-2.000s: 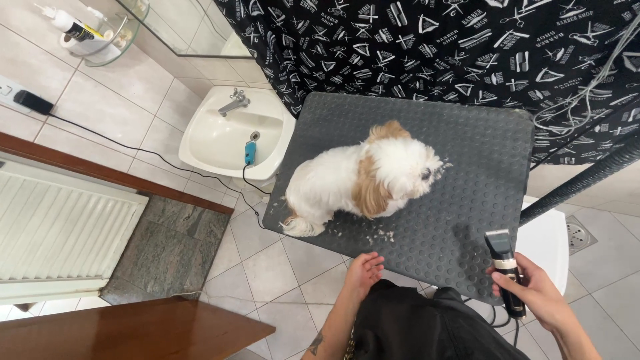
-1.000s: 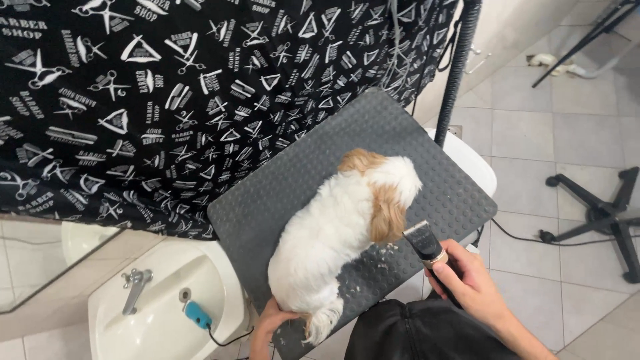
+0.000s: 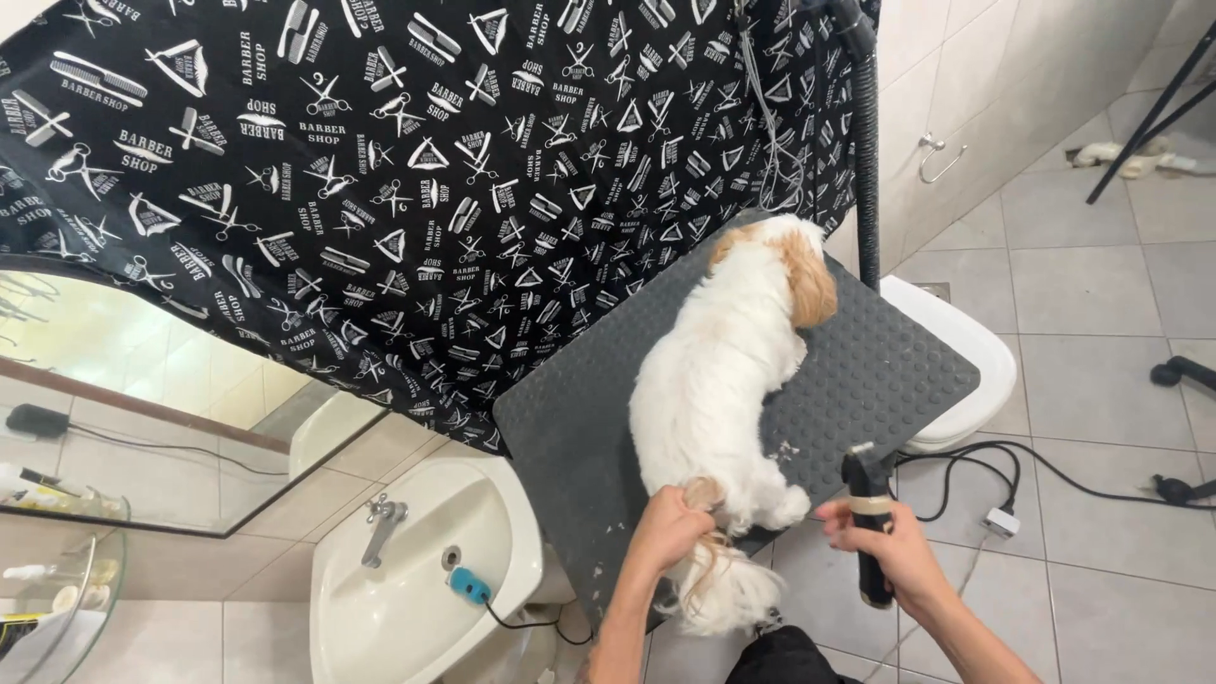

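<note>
A small white dog with tan ears (image 3: 703, 380) stands on a dark rubber-topped grooming table (image 3: 883, 370), its head toward the far corner. My left hand (image 3: 673, 524) is closed around the base of its tail (image 3: 727, 589), whose long hair hangs at the near edge. In my right hand (image 3: 893, 546) is a black and gold hair clipper (image 3: 869, 532), blade end up, to the right of the dog's hind paw and apart from the coat. Small tufts of cut hair (image 3: 785, 450) lie beside the dog.
A white sink (image 3: 332, 589) with a blue corded device (image 3: 468, 585) in it stands left of the table. A black printed curtain (image 3: 427, 171) hangs behind. At the right are a black hose (image 3: 866, 171), a white toilet lid (image 3: 988, 370) and black cables (image 3: 950, 454) by the floor.
My left hand, open by the table's near edge two seconds ago, has moved to the dog and taken hold of its tail. The dog's head has turned away. The view has swung considerably.
</note>
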